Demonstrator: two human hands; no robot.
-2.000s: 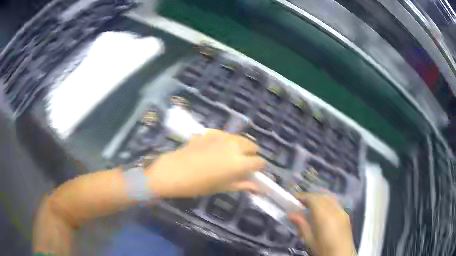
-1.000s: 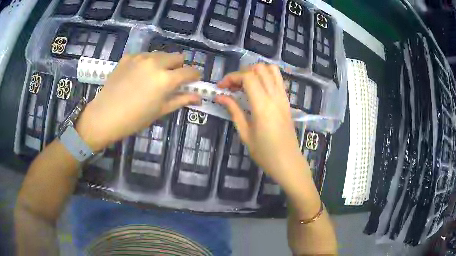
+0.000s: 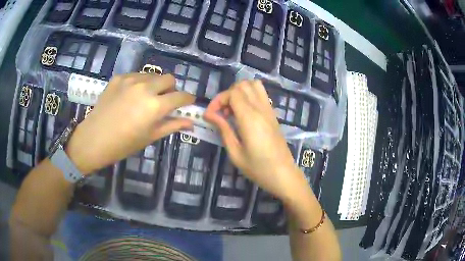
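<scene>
A white sticker strip (image 3: 87, 88) with rows of small dots is held above the tray. My left hand (image 3: 133, 116), with a grey wristband, grips it; one end sticks out to the left, and a dotted part shows between my hands. My right hand (image 3: 250, 133) has its thumb and fingertips together at the strip's right end; whether it grips the strip or a tiny piece is hidden. Below lies a clear tray (image 3: 133, 51) with several black phone cases (image 3: 189, 176), each with grey window-like patches. Gold-edged camera frames (image 3: 308, 158) show at the ends of several cases.
A pile of spare dotted strips (image 3: 360, 148) lies right of the tray. Farther right are stacked black and clear trays (image 3: 408, 153). A pale edge (image 3: 363, 47) and a green surface (image 3: 372, 23) run behind at the upper right.
The blurred view has swung and now shows the tray closer and clearer. Since one second ago, my right hand has closed its fingertips more and sits slightly lower and left in view.
</scene>
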